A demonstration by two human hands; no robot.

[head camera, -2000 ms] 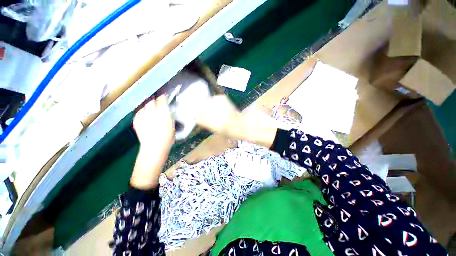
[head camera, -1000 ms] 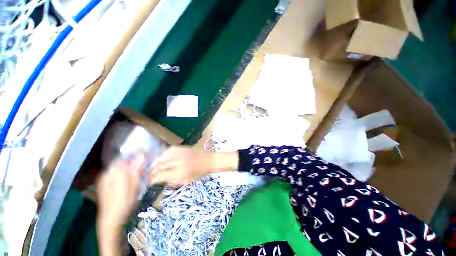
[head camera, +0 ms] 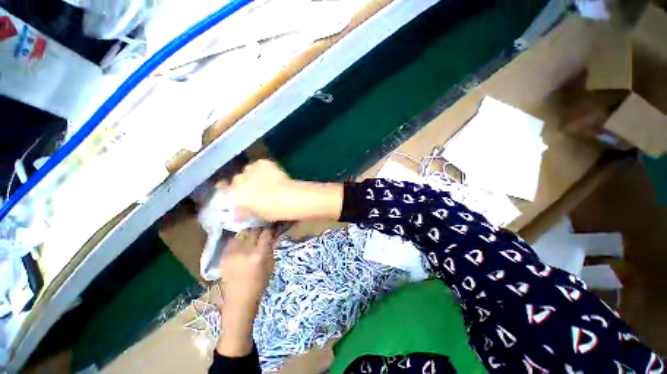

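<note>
My left hand [head camera: 245,266] and my right hand [head camera: 259,191] are both at a white plastic bag [head camera: 214,219] over an open brown carton [head camera: 184,245] on the green belt. Both hands grip the crumpled bag; the fingers are partly hidden and a little blurred. A loop of the bag hangs left of my left hand. The product inside cannot be made out. A large tangled heap of thin white cables [head camera: 314,292] lies just before my apron, right of my left hand.
White sheets [head camera: 501,150] lie on the cardboard-covered ledge, with loose cables beside them. A small coiled cable [head camera: 322,96] is on the belt [head camera: 366,102]. A grey-edged shelf [head camera: 292,109] with a blue hose [head camera: 117,95] overhangs the belt. Open cartons [head camera: 635,120] stand at the right.
The view has swung, so things sit differently in the picture. My hands have shifted on the bag, which now shows a loose loop. The white card on the belt no longer shows.
</note>
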